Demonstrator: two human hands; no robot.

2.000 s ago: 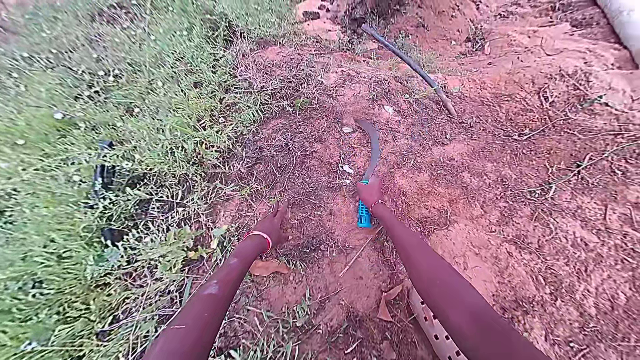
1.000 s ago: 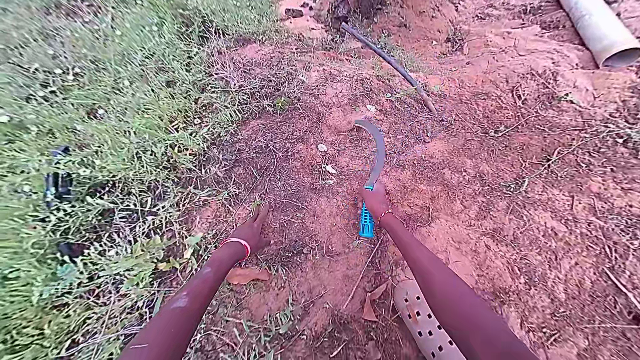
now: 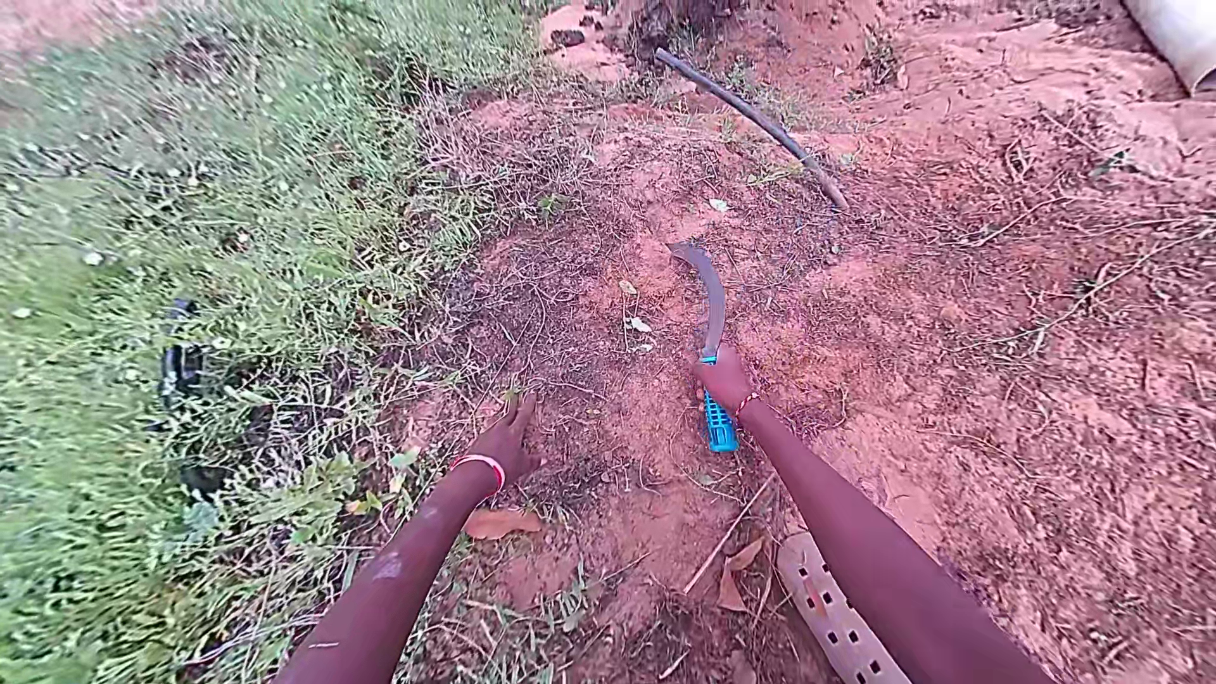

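A sickle with a curved metal blade (image 3: 712, 294) and a turquoise plastic handle is in my right hand (image 3: 726, 382). Its blade points away from me over the reddish soil, the tip bending left. Whether the blade touches the ground I cannot tell. My left hand (image 3: 508, 445), with a red and white bangle at the wrist, is at the soil and dry plant bits near the grass edge, fingers apart and nothing seen in it. A brown dry leaf (image 3: 502, 523) lies just below that wrist.
Green grass (image 3: 285, 237) covers the left side, with a black object (image 3: 180, 366) partly hidden in it. A dark stick or pipe (image 3: 760, 119) lies ahead. A pale pipe (image 3: 1183, 38) shows at the top right. A shoe with holes (image 3: 836, 617) is below my right forearm.
The sickle stays in my right hand, and my left hand stays low by the grass edge. The view has shifted slightly.
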